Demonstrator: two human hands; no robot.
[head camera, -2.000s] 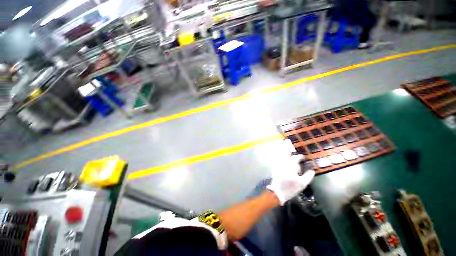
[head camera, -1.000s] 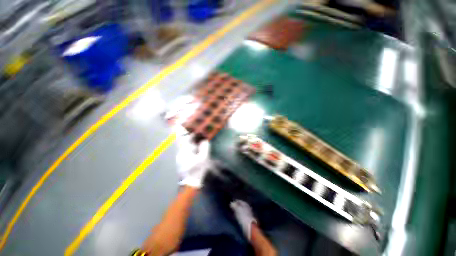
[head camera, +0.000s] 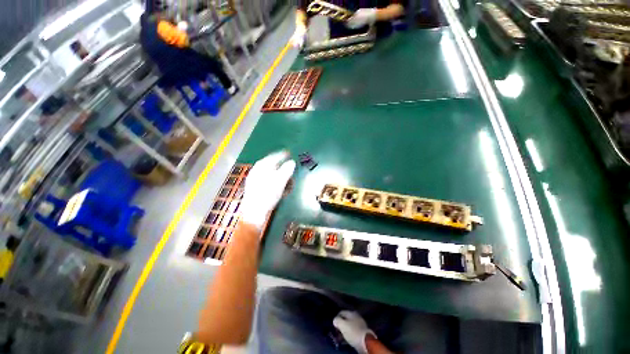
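My left hand (head camera: 266, 188), in a white glove, lies over the upper right part of an orange-brown parts tray (head camera: 220, 220) with dark squares. Its fingertips point up; whether it holds a part is hidden. My right hand (head camera: 352, 328), also gloved, is low at the bottom below the bench edge, fingers curled; its grip is unclear. A silver bar fixture (head camera: 373, 252) lies on the green bench, with two red-orange components (head camera: 332, 240) at its left end and several dark square openings. A brass-coloured fixture bar (head camera: 407, 213) with six pockets lies above it, apart.
Small black pieces (head camera: 308, 162) lie right of my left hand. A second tray (head camera: 292, 90) lies farther up the bench. Another person's gloved hands (head camera: 361, 18) hold a metal bar at the far end. A metal rail (head camera: 508, 145) and more fixtures (head camera: 503, 23) are on the right.
The view has turned right, bringing the bench and both bars fully in. My left hand has moved from the tray's near end to its upper right part. My right hand stays low.
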